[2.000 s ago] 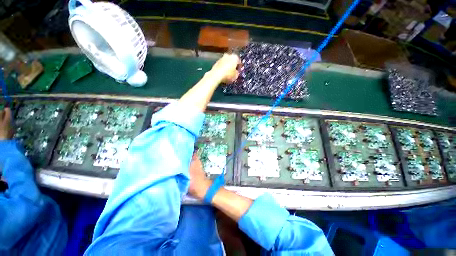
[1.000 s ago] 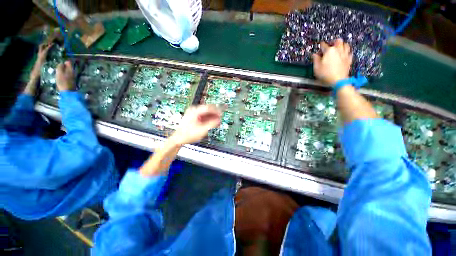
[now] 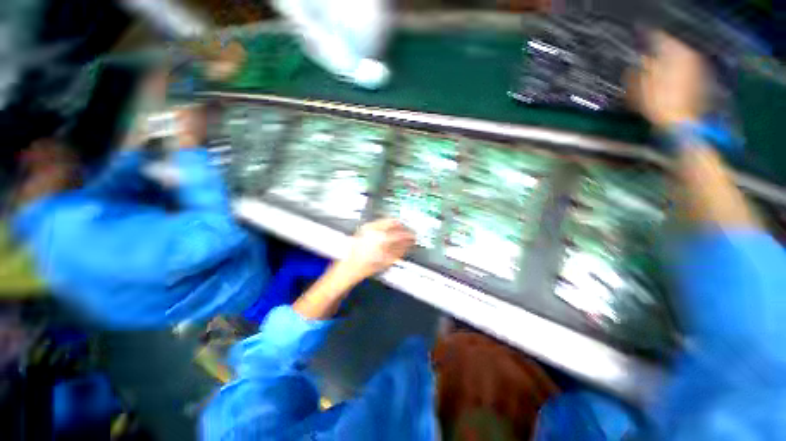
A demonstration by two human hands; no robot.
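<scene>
The frame is strongly blurred. My left hand (image 3: 379, 245) is over the near edge of a pallet, its fingers bent; whether it holds a component cannot be told. My right hand (image 3: 672, 82), with a blue strap (image 3: 711, 133) at the wrist, is at the right side of the dark component pile (image 3: 573, 65); its fingertips are smeared. Green circuit boards (image 3: 495, 215) sit in dark-framed pallets (image 3: 547, 228) in a row between my hands and to both sides.
The pale conveyor rail (image 3: 483, 314) runs along the near side. A white fan (image 3: 345, 39) stands behind the line. At the left, a person in a blue smock (image 3: 142, 245) has both hands at the line. Green pieces (image 3: 267, 65) lie on the green bench (image 3: 448, 69).
My left hand has moved down from above the boards to the pallet's near edge. My right hand has shifted from the pile's middle to its right side. The view has moved and blurred.
</scene>
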